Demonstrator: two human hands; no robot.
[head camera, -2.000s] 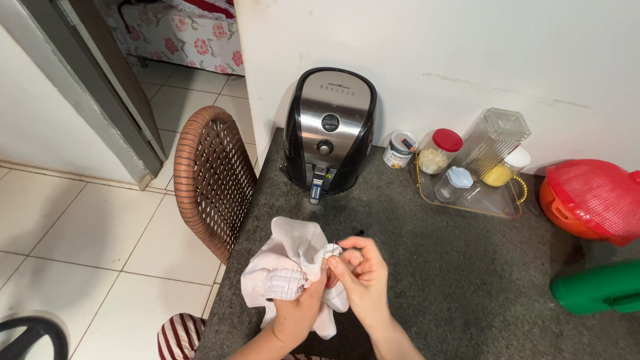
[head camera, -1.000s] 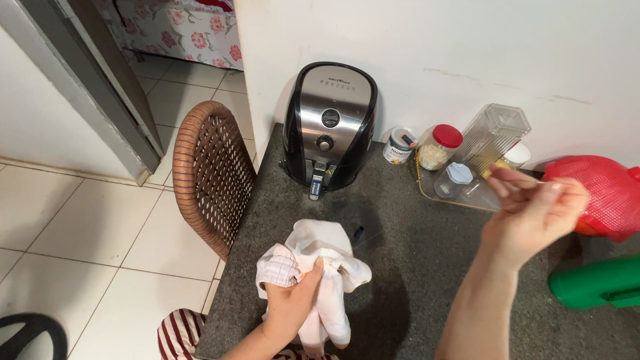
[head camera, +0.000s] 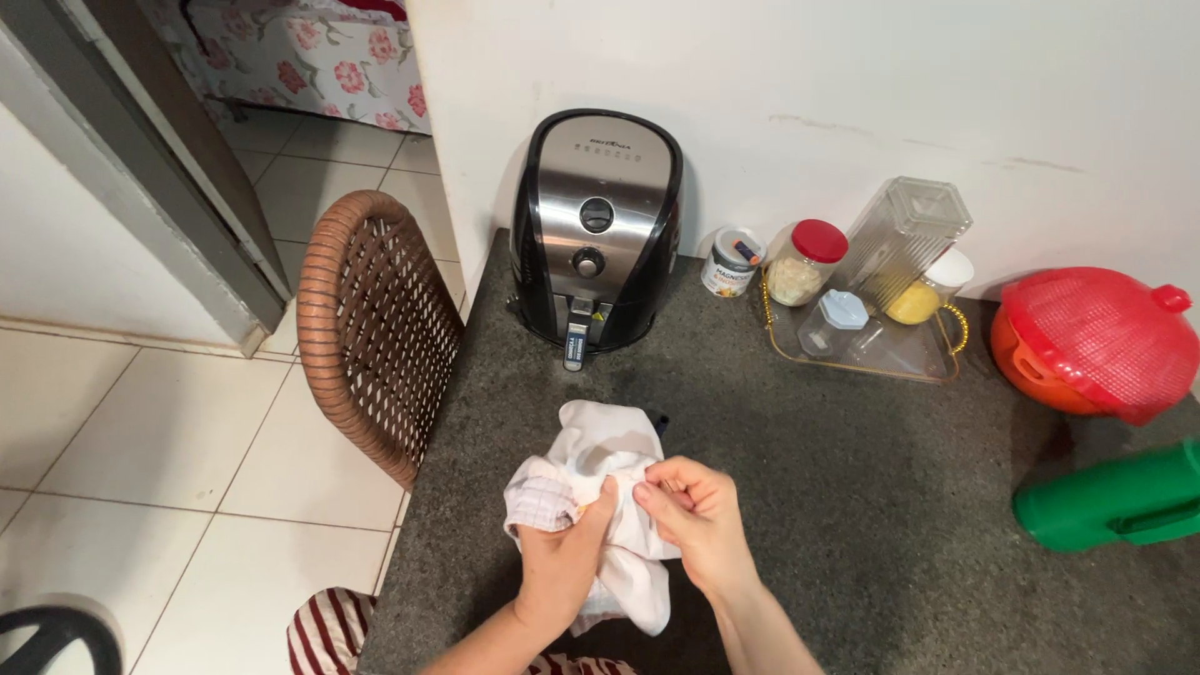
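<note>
A bunched white cloth garment (head camera: 614, 436) with a gathered, checked band is held just above the dark stone countertop, near its front edge. My left hand (head camera: 562, 562) grips the fabric, thumb on top, beside the checked band. On the other side, my right hand (head camera: 698, 516) pinches the cloth between thumb and fingertips, close to the left thumb. Whether a needle or thread is between those fingers is too small to tell. A small dark object (head camera: 662, 426) lies partly hidden behind the garment.
An air fryer (head camera: 600, 225) stands by the wall. To its right are a can (head camera: 733, 262), a red-lidded jar (head camera: 808, 262), a tray (head camera: 816, 361) with containers, a red-covered bowl (head camera: 1092, 342) and a green bottle (head camera: 1106, 497). A woven chair (head camera: 375, 328) is at the left edge.
My right hand was raised to the right, away from the garment, one second ago; it is now back at the cloth. My left hand has kept hold of the fabric.
</note>
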